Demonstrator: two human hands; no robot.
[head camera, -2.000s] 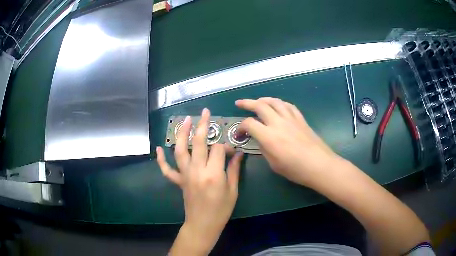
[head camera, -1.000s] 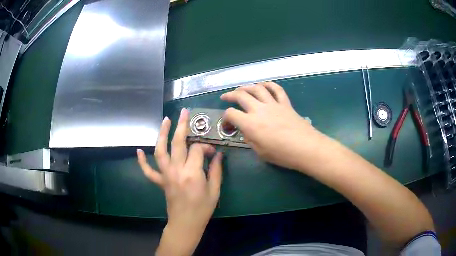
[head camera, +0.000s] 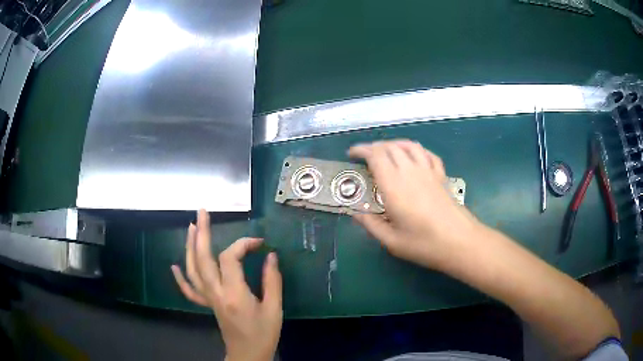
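Note:
A grey metal four-position fixture (head camera: 328, 197) lies on the green surface in front of me. Two silvery ringed round parts (head camera: 348, 187) show in its left nests, and a third is partly covered by my right hand. My right hand (head camera: 416, 190) lies across the fixture's right half, with fingers over the far edge and thumb at the near edge. My left hand (head camera: 236, 289) is off the fixture, to its lower left, fingers spread and empty.
A large steel plate (head camera: 169, 113) lies at left, with metal end blocks (head camera: 60, 240) below it. A rail (head camera: 423, 104) crosses behind the fixture. At right are tweezers (head camera: 541, 162), a loose round part (head camera: 560, 178), red-handled pliers (head camera: 579, 201) and a clear blister tray (head camera: 629, 134).
My left hand has left the fixture and moved down and left. My right hand now lies across the fixture's right half. The view has shifted, so the surroundings appear farther right.

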